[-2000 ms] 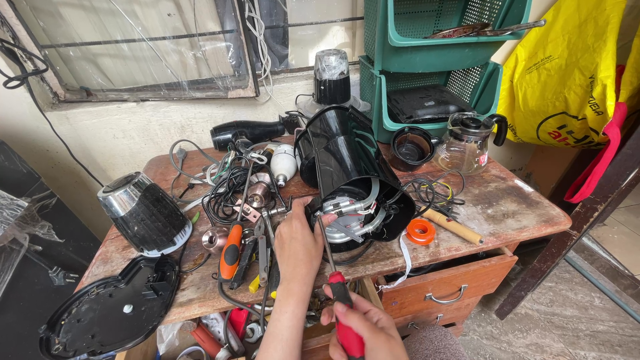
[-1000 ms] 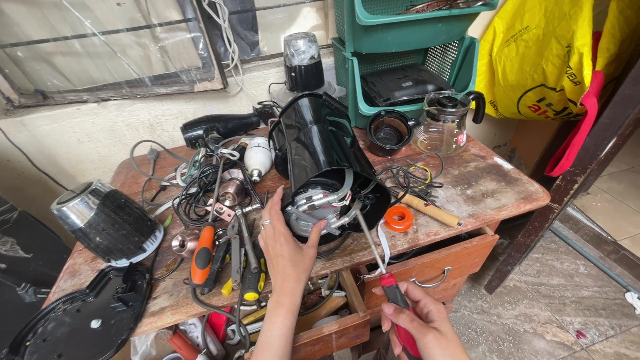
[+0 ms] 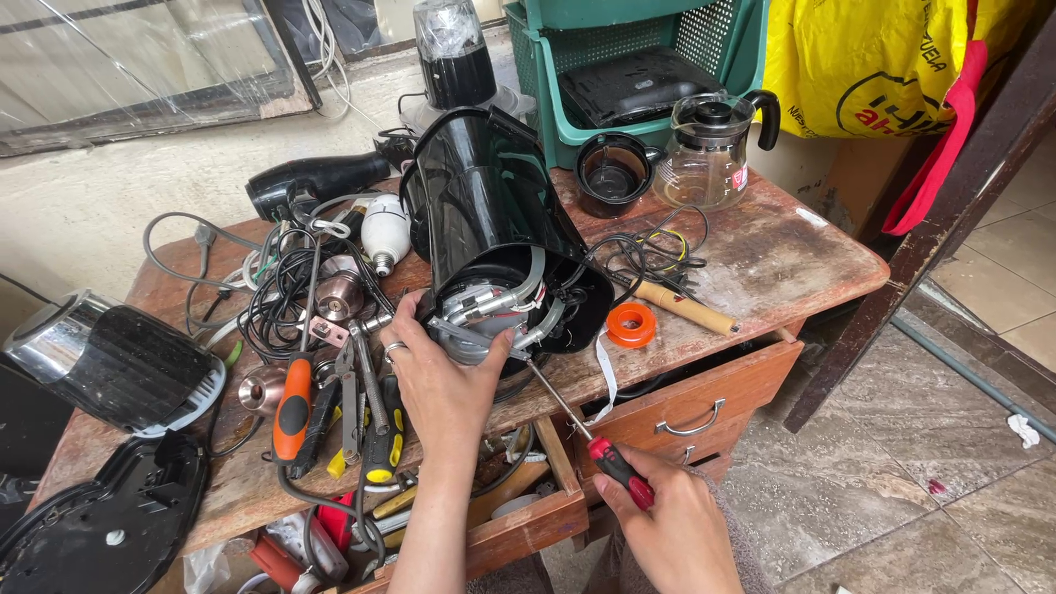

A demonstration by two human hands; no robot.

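Note:
A black coffee maker body (image 3: 495,198) lies tilted on the wooden table, its open underside toward me, showing a heating element (image 3: 487,305) with hoses. My left hand (image 3: 441,371), a ring on one finger, grips the lower left rim and the metal bracket there. My right hand (image 3: 668,511) holds a red and black screwdriver (image 3: 610,462) by the handle; the shaft slants up to the underside's lower edge near my left thumb. Whether the tip sits in a screw cannot be told. The black base cover (image 3: 107,520) lies at the lower left.
Pliers (image 3: 384,437), an orange-handled screwdriver (image 3: 293,408) and tangled cables (image 3: 289,289) lie left of my hands. A glass carafe (image 3: 705,157), filter holder (image 3: 612,173), hair dryer (image 3: 318,181), bulb (image 3: 385,231) and orange tape roll (image 3: 631,324) surround the body. An open drawer (image 3: 528,528) juts out below.
My left hand has moved from the cluttered left side onto the coffee maker's rim, its fingers now spread over the underside. The screwdriver's handle has swung out to the right. The view has shifted somewhat.

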